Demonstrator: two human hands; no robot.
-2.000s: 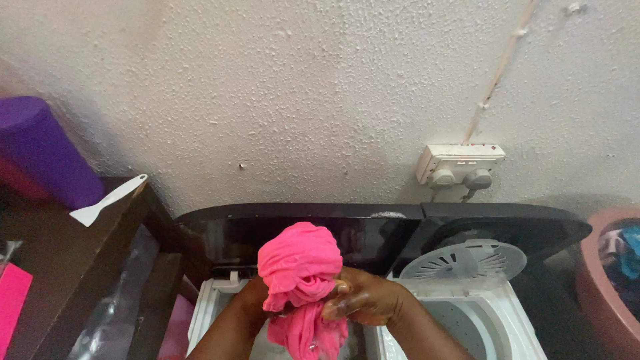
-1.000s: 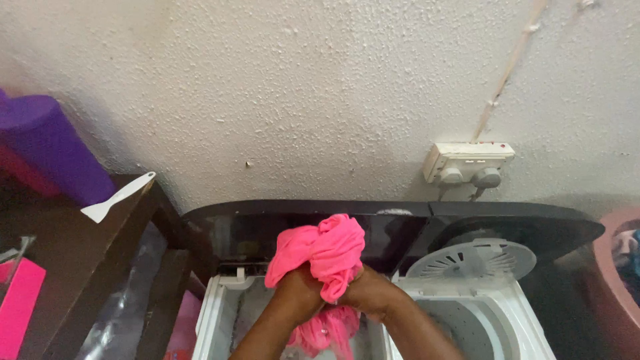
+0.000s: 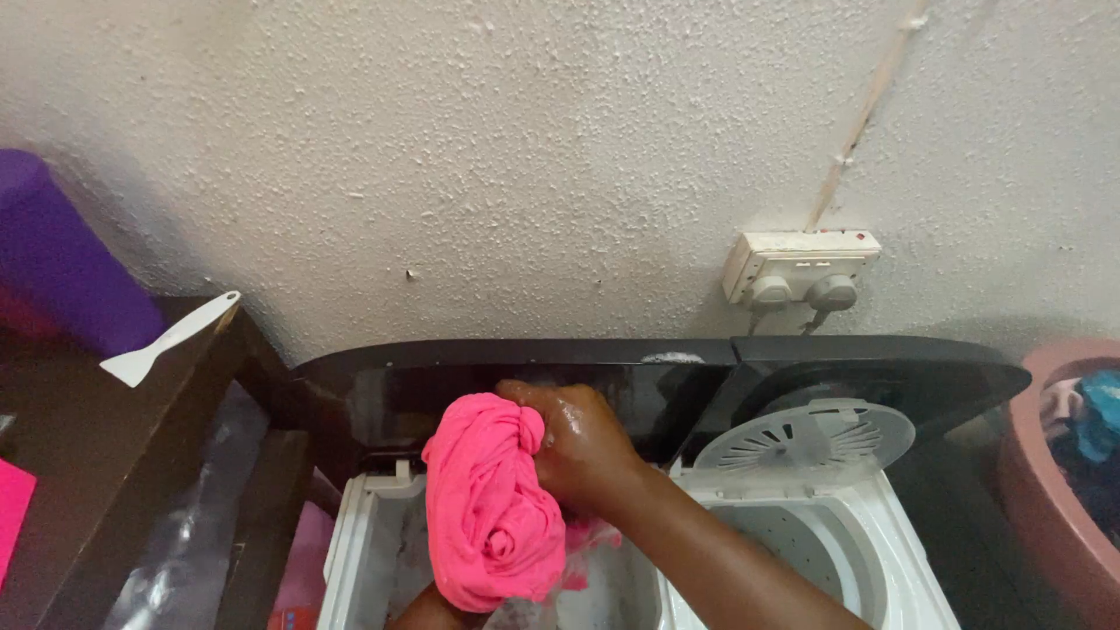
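Observation:
A bunched, twisted wet pink cloth (image 3: 494, 507) is held above the left tub of a twin-tub washing machine (image 3: 350, 534). My right hand (image 3: 577, 437), wet and closed, grips the cloth at its upper right. My left hand (image 3: 437, 608) is under the lower end of the bundle, mostly hidden by it; only a part near the wrist shows. More pink fabric hangs below my right hand, over the tub. To the right, the round spin tub (image 3: 787, 534) stands open, its slotted plastic inner lid (image 3: 809, 437) raised.
Behind the tubs stand the raised dark lids (image 3: 525, 354), near the wall with a double socket (image 3: 805, 267) and two plugs. At left, a dark wooden shelf (image 3: 105, 446) bears a white plastic scraper (image 3: 171, 341) and a purple container (image 3: 70, 254). A pink basin (image 3: 1037, 455) at right holds clothes.
My hands, together at the cloth before, are now apart, the right one higher and the left one low behind the bundle. The cloth is more tightly twisted.

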